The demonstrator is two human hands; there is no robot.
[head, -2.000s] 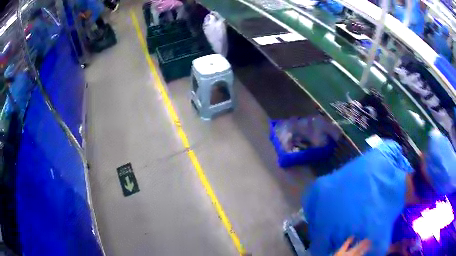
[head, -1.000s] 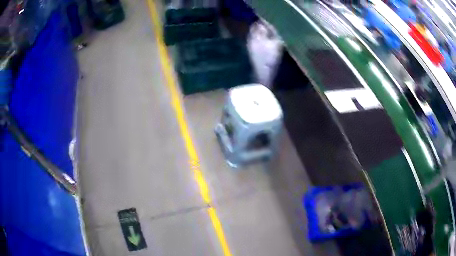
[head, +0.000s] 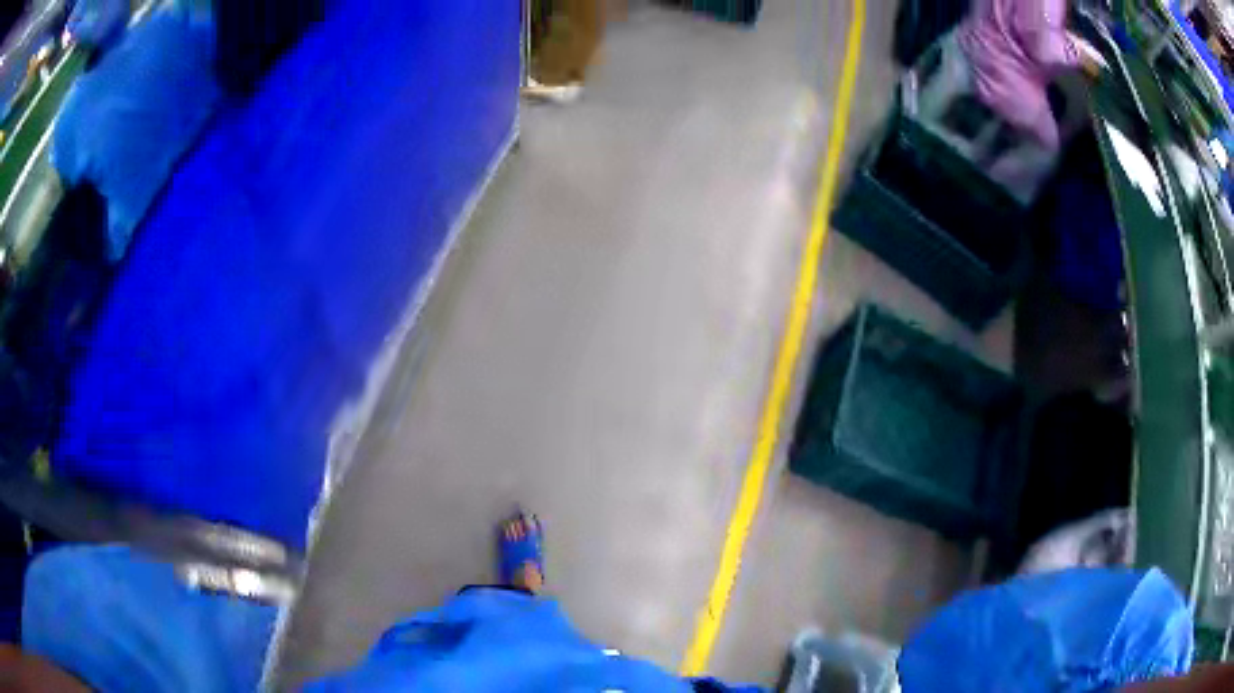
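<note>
No hand shows. My blue sleeves point(head: 1049, 630) reach the bottom left and bottom right, with a little bare skin at both corners; my hands are beyond the picture's edge. A dark-green crate point(head: 866, 467) stands on the floor at the right, open at the top, and looks empty. A second dark-green crate point(head: 934, 257) stands behind it. The blue front of my smock point(head: 474, 650) and one foot in a blue open-toed shoe point(head: 520, 548) show at the bottom.
A grey floor aisle with a yellow line point(head: 778, 393) runs ahead. A blue curtain point(head: 271, 271) borders it at left. The green bench point(head: 1171, 406) runs along the right. A person in pink point(head: 1015, 61) is beside it. A pale stool point(head: 839, 663) is cut off below.
The view has moved forward along the aisle and turned. The green crates are nearer, and the stool has moved to the bottom edge. The small blue crate and the floor arrow have left the picture.
</note>
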